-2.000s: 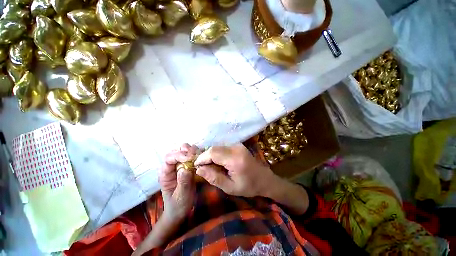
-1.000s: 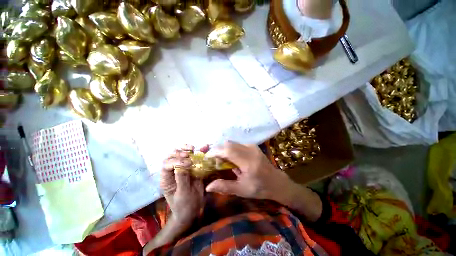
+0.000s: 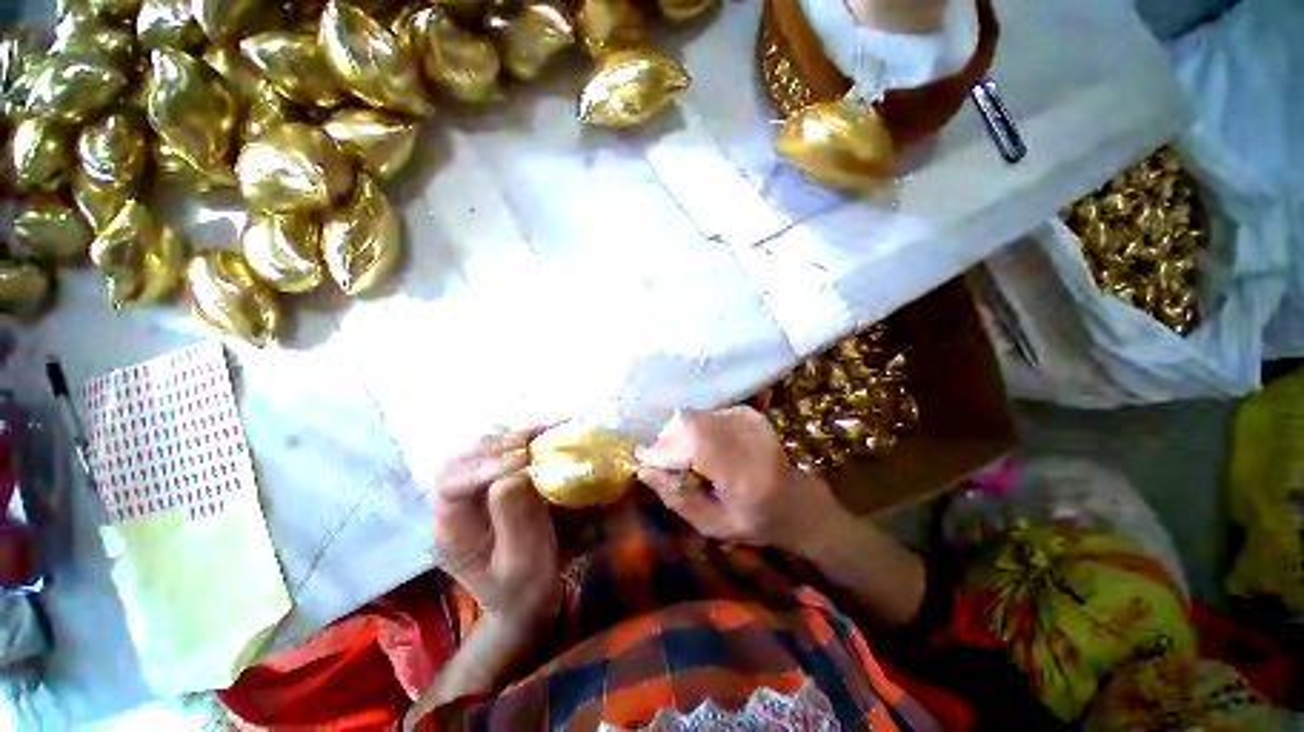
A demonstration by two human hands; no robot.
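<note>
A stuffed gold ingot (image 3: 584, 469), puffy and shiny, is held between my two hands above my lap, just off the table's front edge. My left hand (image 3: 494, 522) grips its left end with thumb and fingers. My right hand (image 3: 727, 479) pinches its right pointed end. Whether a needle or thread is at the fingertips is too fine to tell. Several finished-looking gold ingots (image 3: 293, 169) are heaped on the pale table (image 3: 572, 286) at the back left.
Cardboard box (image 3: 951, 415) with small gold pieces, below the table's edge. White sack (image 3: 1230, 308) of gold pieces at right. Figure base (image 3: 965, 72) with a gold ingot (image 3: 837, 143) at its front, beside a short dark tool (image 3: 998, 122). Red-marked sheet (image 3: 169, 436) and pen (image 3: 65, 401) at left.
The gold piece between my hands looked small and crumpled, mostly hidden by fingers; now it is round and puffy. My right hand has moved to its right end. The view has shifted.
</note>
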